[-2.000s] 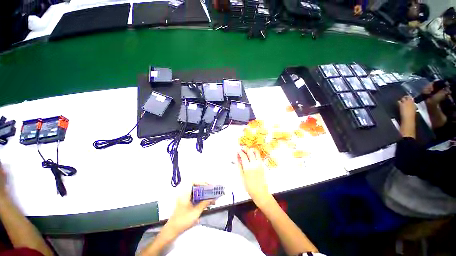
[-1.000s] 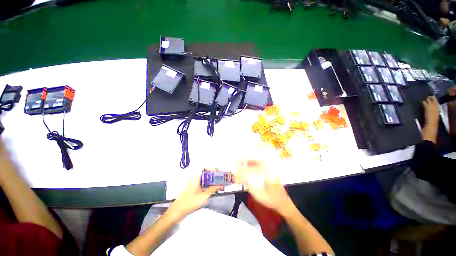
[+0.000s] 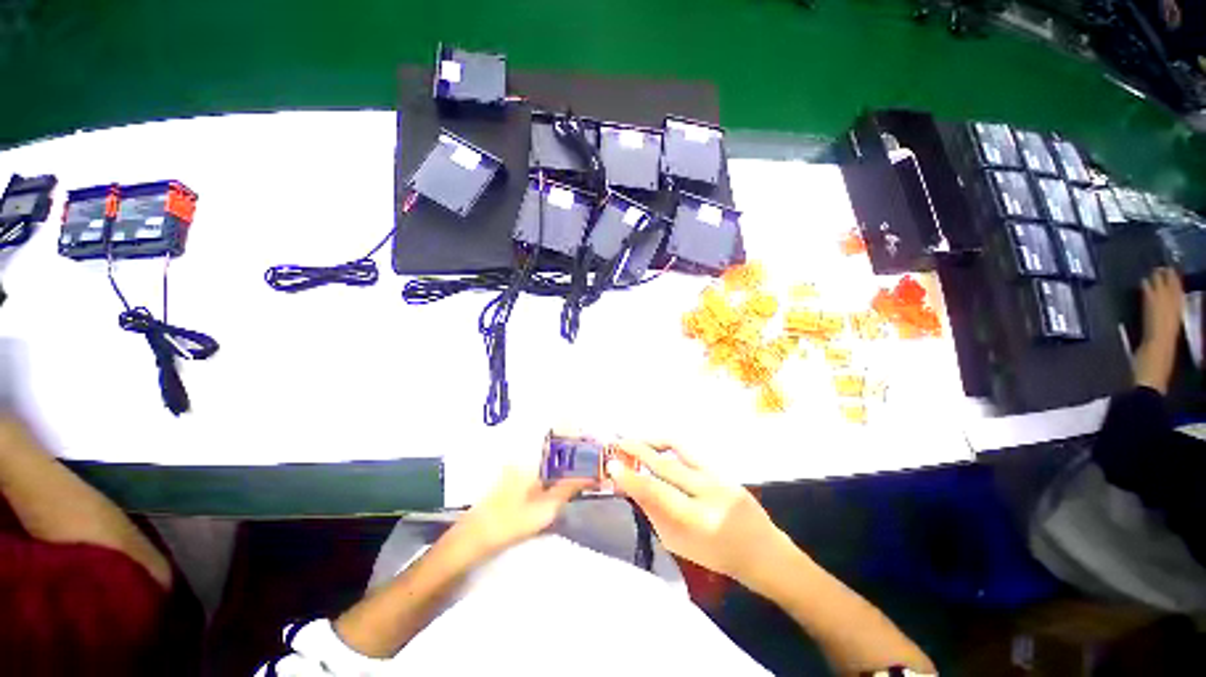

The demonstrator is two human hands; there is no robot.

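A small black controller unit (image 3: 571,459) is held over the table's front edge. My left hand (image 3: 519,505) grips it from the left and below. My right hand (image 3: 688,500) is at the unit's right end, its fingers on a small orange plastic piece (image 3: 619,459) that touches or nearly touches that end. How far the piece is fitted cannot be told. A black cord (image 3: 643,536) hangs below the hands. Loose orange pieces (image 3: 761,324) lie in a scattered pile on the white tabletop to the right.
A black mat (image 3: 456,249) holds several units with bundled cords. Two fitted units (image 3: 128,222) with orange ends sit at left. A black open box (image 3: 899,199) and a neighbour's board of units (image 3: 1045,232) stand at right. Neighbours' arms show on both sides.
My right hand has moved from the orange pile to the unit's right end, and an orange piece now shows at its fingers. My left hand still holds the unit. The camera view has shifted.
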